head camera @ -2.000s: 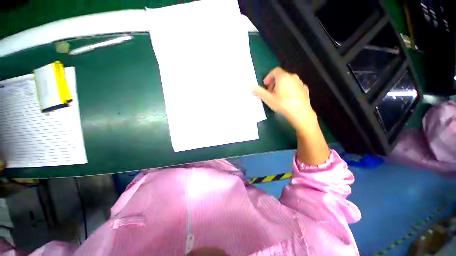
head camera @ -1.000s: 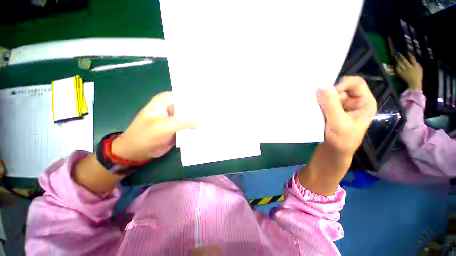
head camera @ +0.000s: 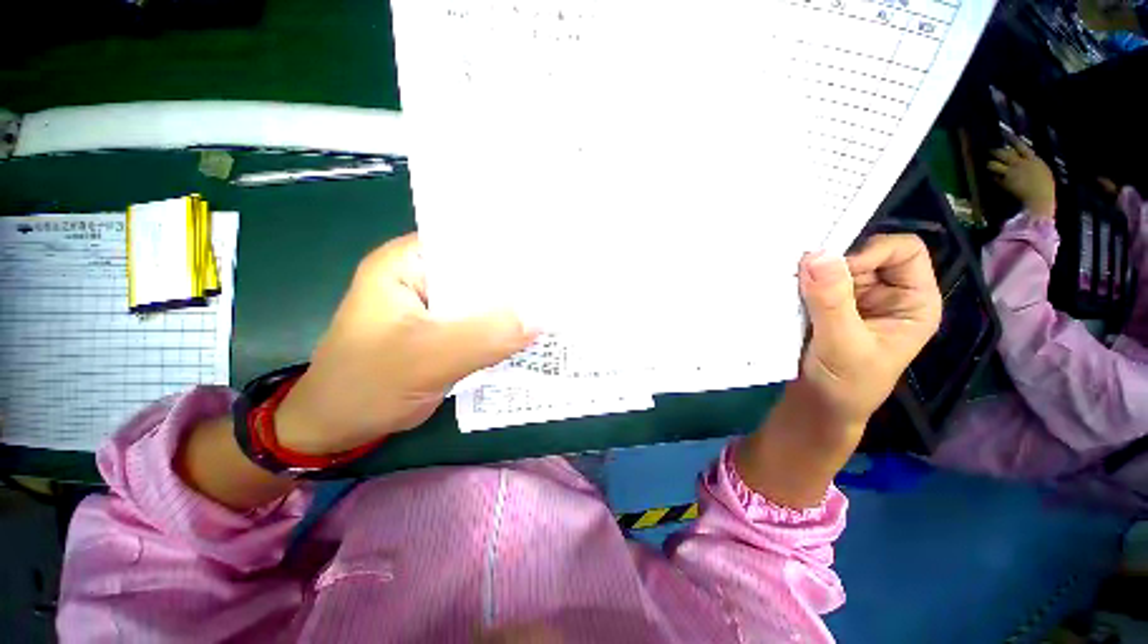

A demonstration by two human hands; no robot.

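A white paper sheet (head camera: 630,189) with faint print and a ruled table at its right side is held up over the centre of the bench. My left hand (head camera: 390,340), with a dark and red wristband, grips its lower left edge, thumb on top. My right hand (head camera: 869,308) pinches its lower right edge between thumb and fingers. Another printed sheet (head camera: 554,409) shows beneath its lower edge. The raised sheet is overexposed, so much of its print cannot be read.
At left, a record sheet (head camera: 101,365) bears a label pad (head camera: 164,252). A pen (head camera: 315,172) and small green piece (head camera: 215,164) lie by the white strip (head camera: 214,127). The black foam tray (head camera: 938,289) is right, partly hidden. Another person's arm (head camera: 1051,296) is beyond.
Both hands now hold the sheet; earlier it lay flat with only my right hand near its edge. It has been lifted and tilted, and print now shows on it.
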